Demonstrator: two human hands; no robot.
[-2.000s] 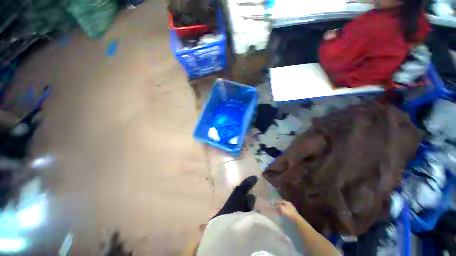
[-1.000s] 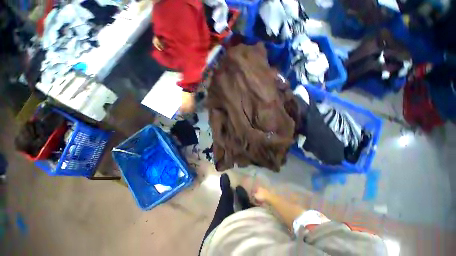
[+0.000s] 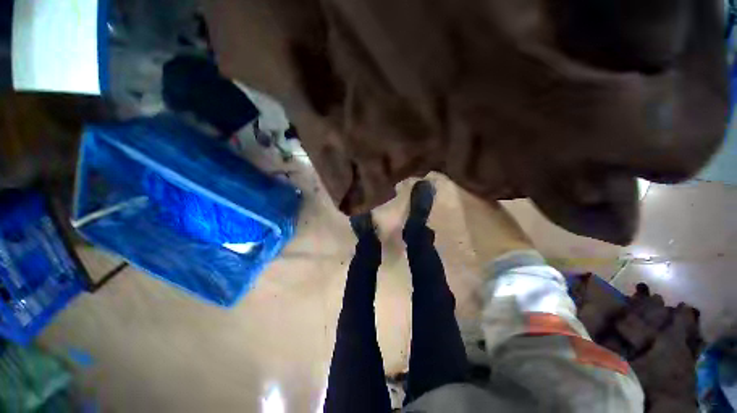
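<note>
A large heap of brown garment pieces [image 3: 485, 89] fills the upper middle and right, very close to the camera, its lower edge hanging over the floor. My right forearm [image 3: 489, 222], in a pale sleeve with orange bands, reaches up to the underside of this cloth. My right hand is hidden by the cloth, so its grip does not show. My left hand is not in view.
A blue plastic bin [image 3: 190, 210] stands at the left, with a blue crate [image 3: 32, 262] beyond it. A white-topped bench [image 3: 58, 44] is at upper left. Black cloth [image 3: 206, 93] lies behind the bin. Another brown heap [image 3: 654, 343] is at lower right.
The brown heap, earlier lying beside the crates, is now much closer and larger, covering the top of the view. My right forearm now meets its underside. The view has turned.
</note>
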